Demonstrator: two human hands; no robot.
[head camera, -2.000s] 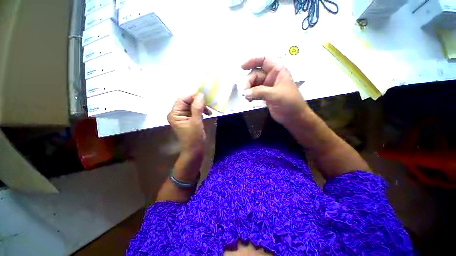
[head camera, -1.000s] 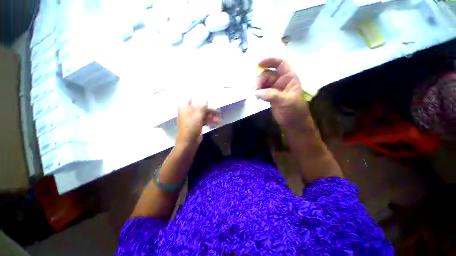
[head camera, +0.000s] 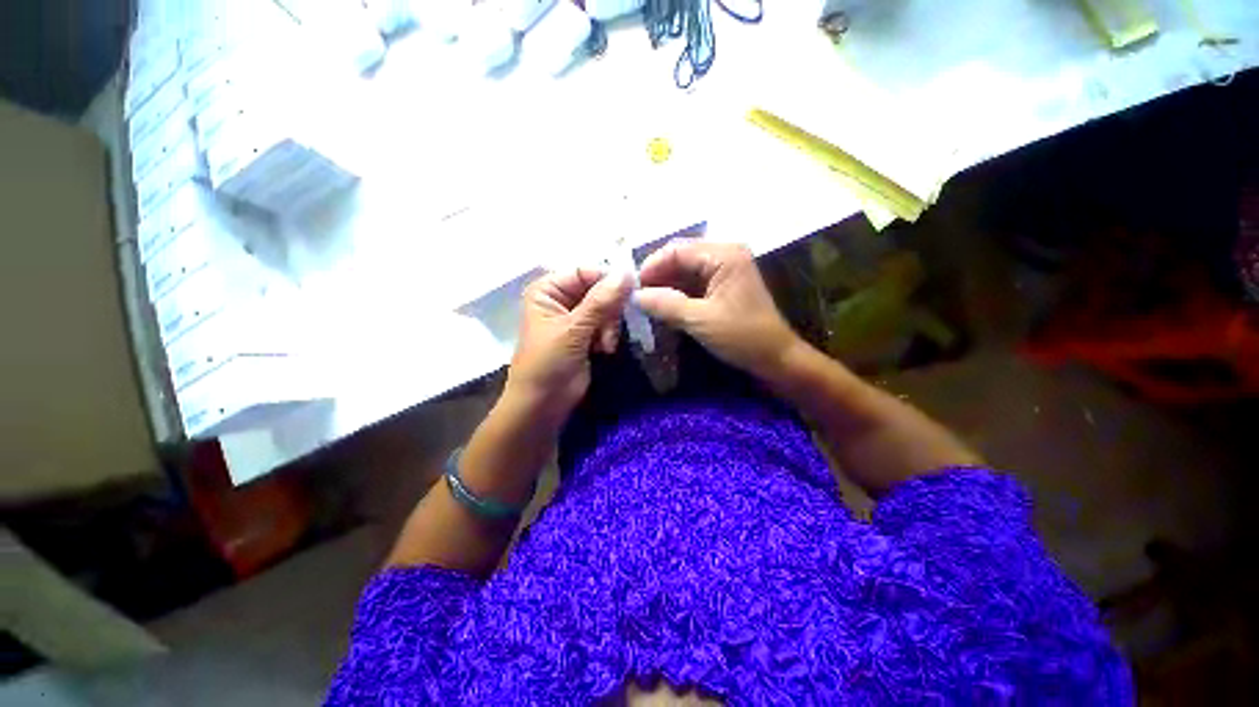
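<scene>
My left hand (head camera: 563, 329) and my right hand (head camera: 707, 301) meet at the table's front edge, fingertips close together. Between them they pinch a small, thin whitish strip (head camera: 638, 321) that hangs down over my lap. What the strip is exactly cannot be told. A white box (head camera: 514, 297), overexposed, seems to lie on the table edge just behind my hands. A round yellow sticker (head camera: 659, 149) lies on the white surface beyond them.
A long yellow label strip (head camera: 835, 159) lies at the right front edge. White boxes (head camera: 287, 187) stand at left. White devices (head camera: 552, 39) and dark cables (head camera: 695, 42) lie at the back. A brown carton (head camera: 69, 304) is far left.
One second ago my hands were apart over the table. Now they are together at its edge, both on the whitish strip. The camera view has also shifted.
</scene>
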